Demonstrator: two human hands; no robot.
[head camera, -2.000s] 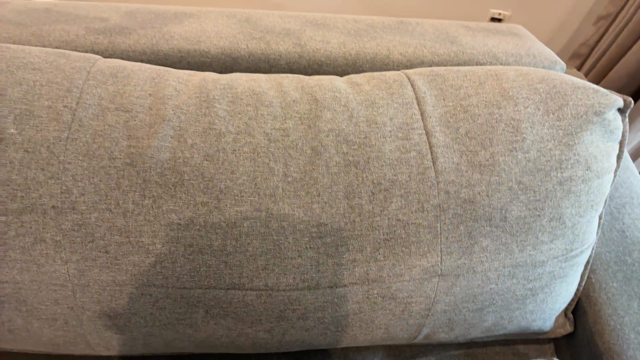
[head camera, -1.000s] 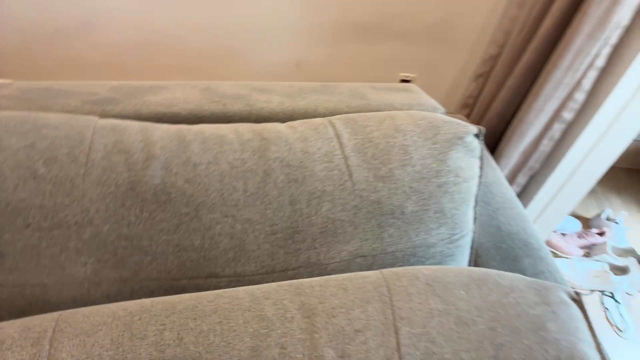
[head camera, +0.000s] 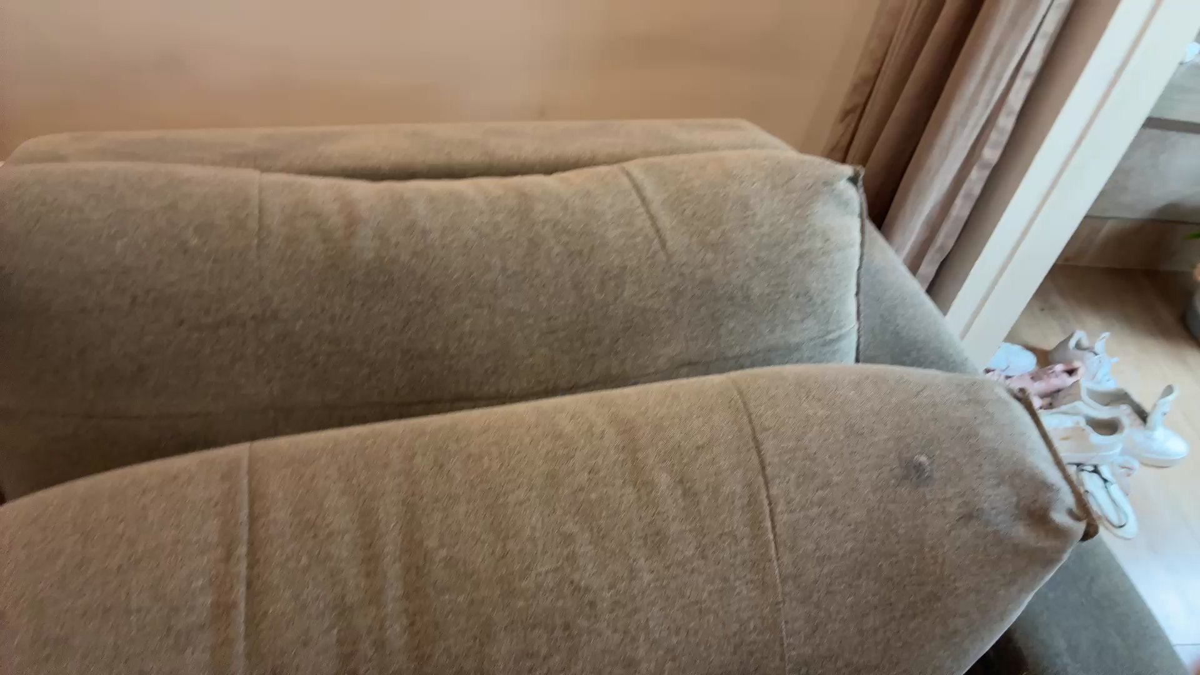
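Note:
Neither my left hand nor my right hand shows in the head view, so what they hold or touch is hidden. A long grey-brown fabric sofa cushion (head camera: 525, 525) fills the lower part of the view, with stitched seams and a small dark spot near its right end. Behind it a second sofa cushion (head camera: 469, 272) of the same fabric leans against the sofa's backrest (head camera: 422, 145). The front cushion overlaps the lower edge of the rear one.
The sofa's armrest (head camera: 905, 291) runs down the right side. A beige wall (head camera: 422, 61) stands behind, with a pinkish-brown curtain (head camera: 966, 122) and a white frame (head camera: 1050, 178) at right. Several shoes (head camera: 1087, 431) lie on the wooden floor (head camera: 1078, 300).
The front cushion, not in view two seconds ago, now covers the lower part of the picture and shows more than one second ago. The view has shifted up and to the right.

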